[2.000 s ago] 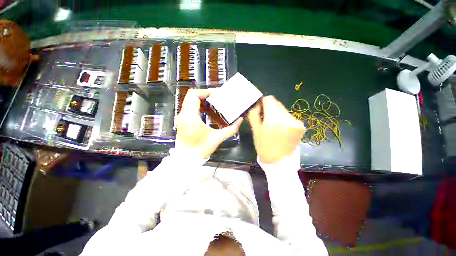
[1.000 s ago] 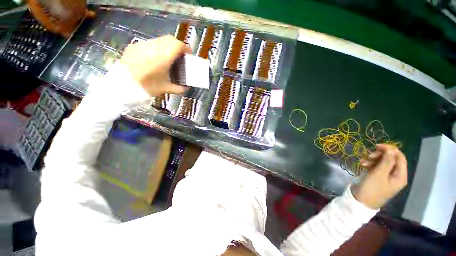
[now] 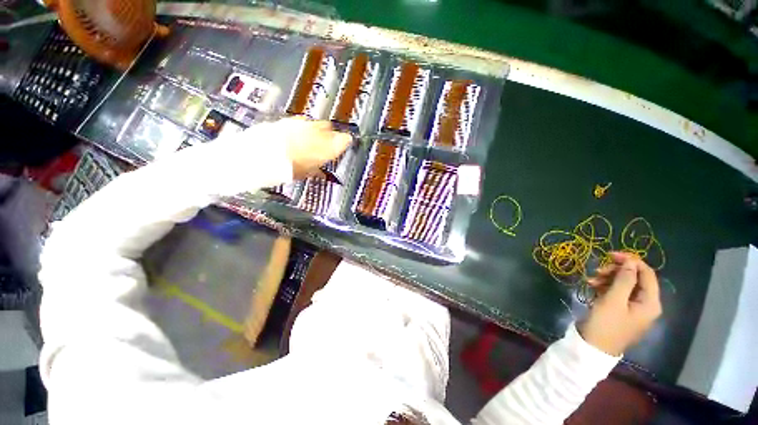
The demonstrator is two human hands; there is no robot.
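My left hand [image 3: 320,148] is over the lower row of the clear blister tray [image 3: 486,108], palm down. A dark-edged module stack [image 3: 332,176] shows just below its fingers, mostly hidden by the hand. Striped white and brown module stacks [image 3: 405,98] stand on edge in the pockets around it. My right hand [image 3: 625,303] is at the near edge of the tangled yellow rubber bands [image 3: 573,251], fingertips close together; I cannot tell if a band is pinched. A single rubber band [image 3: 505,216] lies between tray and pile.
A flatter tray [image 3: 154,129] with a few single units [image 3: 249,90] lies left, partly behind my left sleeve. A white box [image 3: 726,328] stands at the right end. An orange fan [image 3: 108,29] is far left. A pale rail [image 3: 573,81] runs along the bench's far edge.
My left hand moved from holding the stack above the tray down and right onto the lower row. My right hand stayed near the band pile. The view shifted from two seconds ago.
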